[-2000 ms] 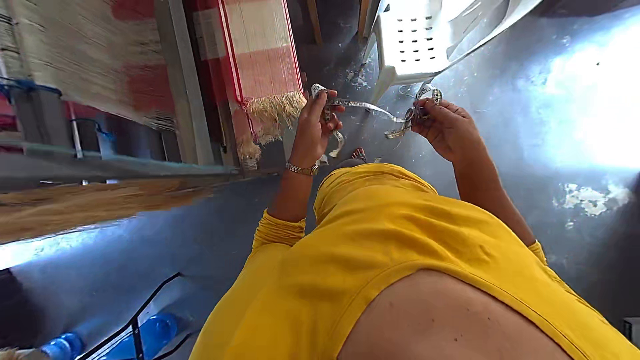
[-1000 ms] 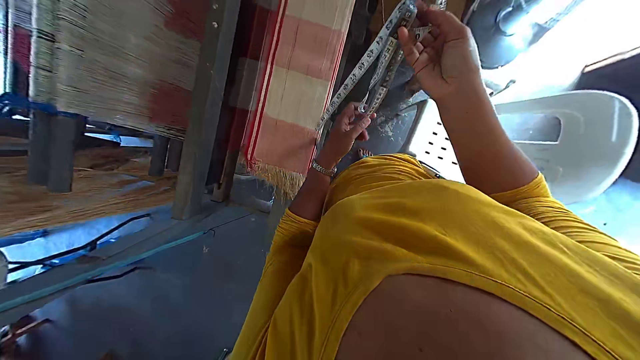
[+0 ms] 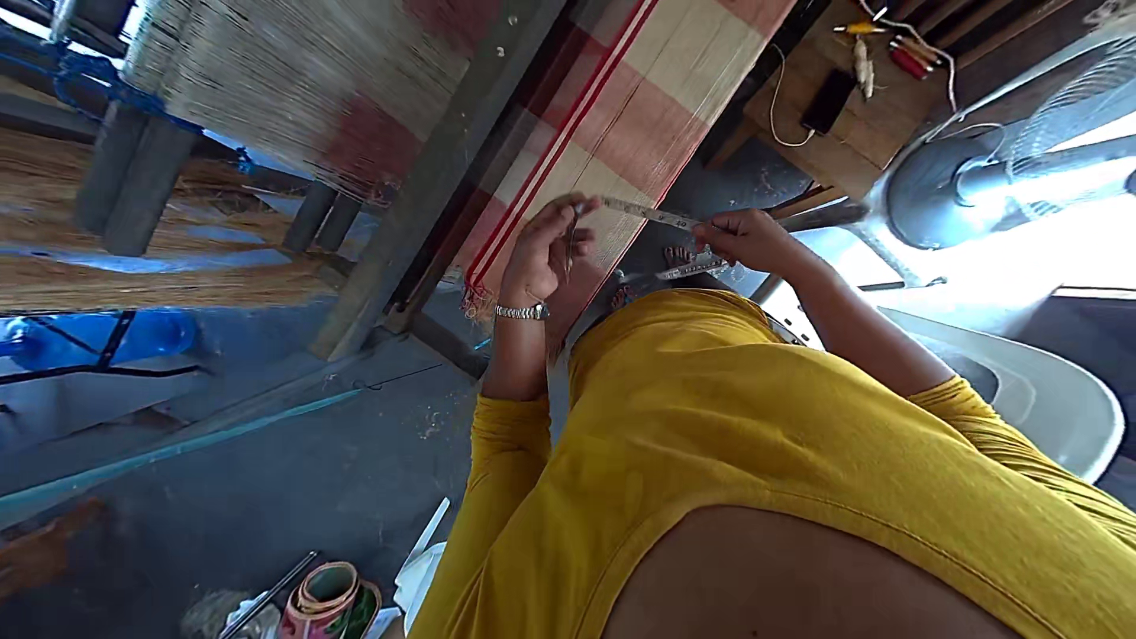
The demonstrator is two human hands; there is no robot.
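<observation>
A flexible measuring tape stretches between both hands, over the edge of a pink, cream and red woven cloth on a loom. My left hand, with a metal wristwatch on the wrist, grips one part of the tape between thumb and fingers; a short end hangs below the fingers. My right hand pinches the tape on the other side, and a loose length of it hangs beneath that hand. The cloth's fringed corner lies to the left of my left wrist.
The wooden loom frame stands at the left, with stretched threads beyond it. At the upper right are a wooden table with a phone, and a stand fan. A white plastic chair is at the right. Rolled material lies at the bottom left.
The right hand has come down from its raised place at the cloth, and the tape between the hands now runs across in a shorter span. The view has swung.
</observation>
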